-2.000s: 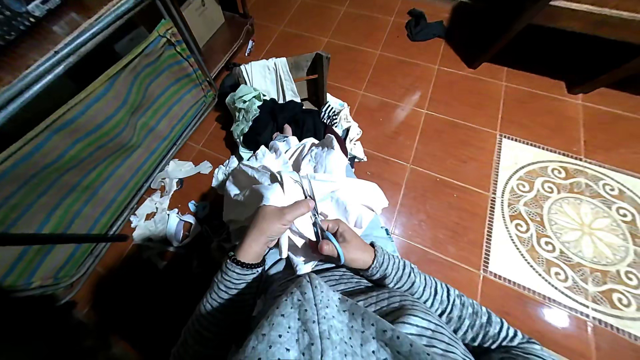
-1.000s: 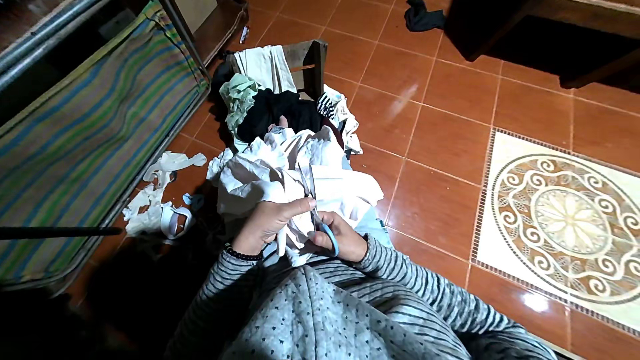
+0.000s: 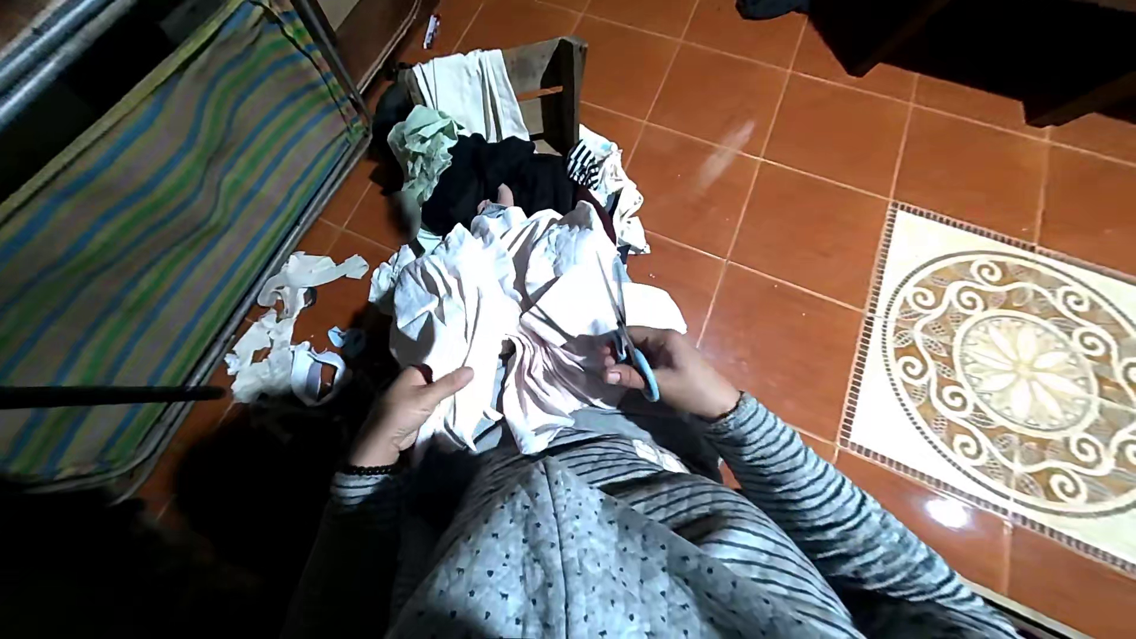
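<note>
White cloth (image 3: 461, 311) lies spread in folds over my lap, with a slit or gap near its lower middle. My left hand (image 3: 413, 408) grips its left part, thumb on top. In my right hand (image 3: 670, 368) is a pair of scissors (image 3: 621, 311) with light blue handles; the blades point away from me over the right part of the cloth. Whether the right fingers also hold cloth is hard to tell. Black cloth (image 3: 506, 173) and pale green cloth (image 3: 424, 142) are heaped just beyond the white cloth.
A wooden chair (image 3: 568, 98) with cream cloth (image 3: 475, 89) over its back stands beyond the heap. White scraps (image 3: 275, 346) lie on the tiled floor at left, beside a striped fabric panel (image 3: 177, 195). Dark wooden furniture (image 3: 896, 35) is at upper right.
My hands, close together before, are now apart: the left has moved left with cloth, the right moved right with the scissors. The white cloth is spread wider between them.
</note>
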